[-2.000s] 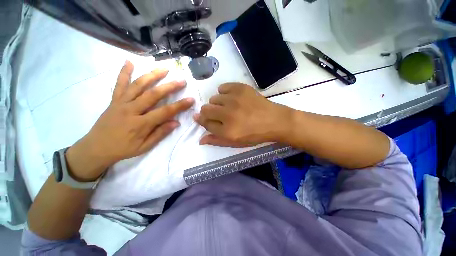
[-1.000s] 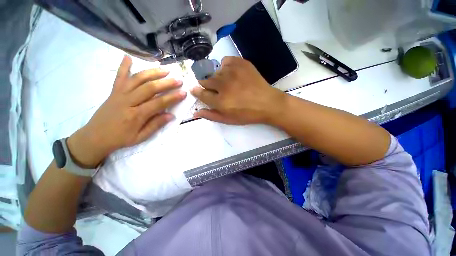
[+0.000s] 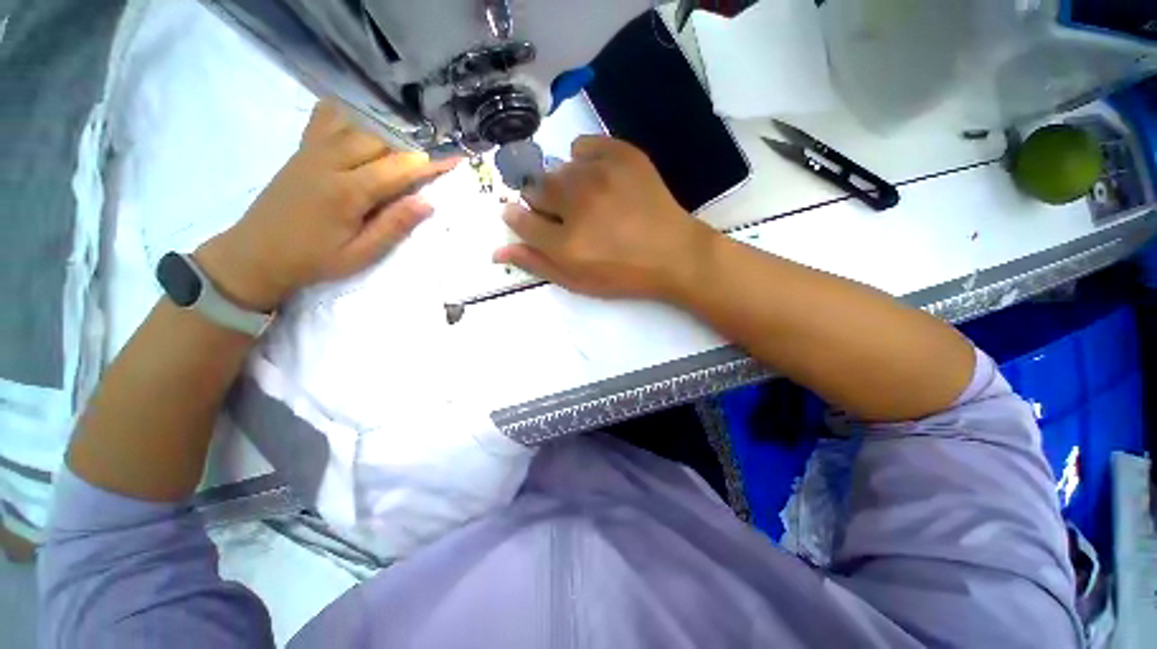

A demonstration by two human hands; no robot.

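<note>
A large white fabric panel (image 3: 190, 152) lies under the sewing machine head (image 3: 419, 51) and hangs over the table's front edge at left. My left hand (image 3: 336, 197) lies on the fabric left of the needle area (image 3: 483, 175), its fingertips partly hidden under the machine head. My right hand (image 3: 609, 222) is curled, just right of the needle, thumb and fingertips near the fabric's edge beside the round grey disc (image 3: 519, 164). Whether its fingers pinch cloth is not clear. The bright light washes out the fabric at the needle.
A smartphone (image 3: 673, 114) lies right of the needle, with black thread snips (image 3: 834, 165) beyond it. A green round fruit (image 3: 1057, 164) sits at the far right. A ruler strip (image 3: 634, 396) runs along the front edge. A blue crate (image 3: 1066, 393) is below at right. Grey fabric (image 3: 45, 190) lies at left.
My left hand and the fabric have moved up and away, towards the machine head. My right hand has moved up beside the grey disc. A small dark-grey tab on the table is now uncovered.
</note>
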